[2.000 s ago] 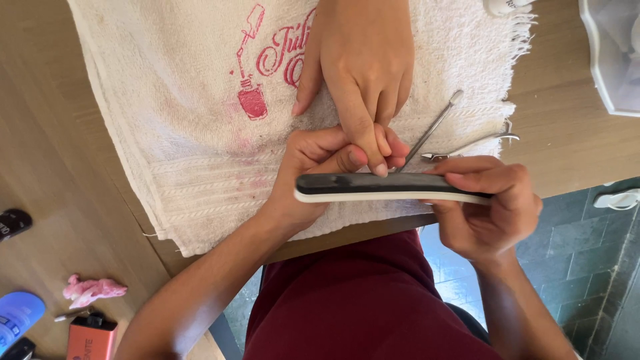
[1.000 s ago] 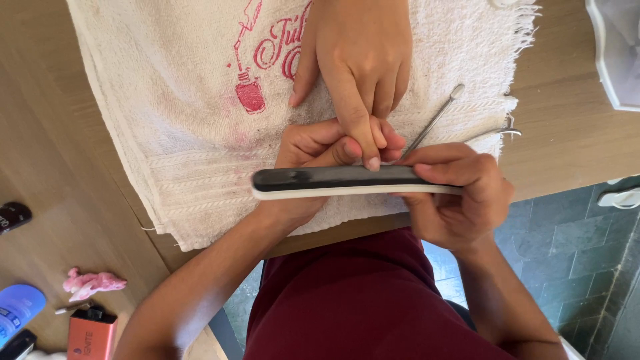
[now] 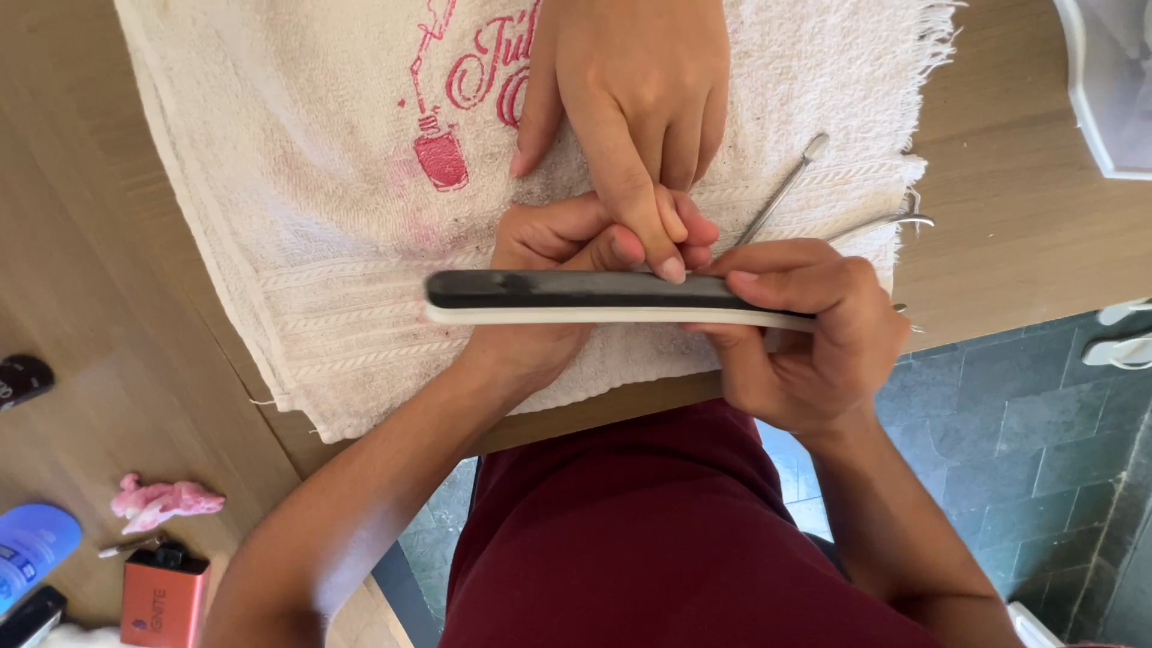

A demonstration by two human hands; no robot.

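My right hand (image 3: 810, 324) grips one end of a nail file (image 3: 576, 295), dark on top with a white layer beneath. The file lies level against the tip of another person's index finger. My left hand (image 3: 567, 252) holds that finger of the other person's hand (image 3: 643, 99), which reaches in from the top edge. Part of my left palm is hidden behind the file. Under the hands lies a cream towel (image 3: 342, 180) with red stitched lettering and a nail polish bottle motif.
A metal cuticle pusher (image 3: 783, 189) and a nipper-like metal tool (image 3: 882, 225) lie on the towel's right side. A clear plastic container (image 3: 1102, 90) stands upper right. At lower left are pink crumpled material (image 3: 166, 501), an orange box-shaped device (image 3: 164, 598) and a blue bottle (image 3: 36, 553).
The file and my right hand shifted left, then back to the right between the earlier frames and now. My left hand keeps its hold on the other person's finger.
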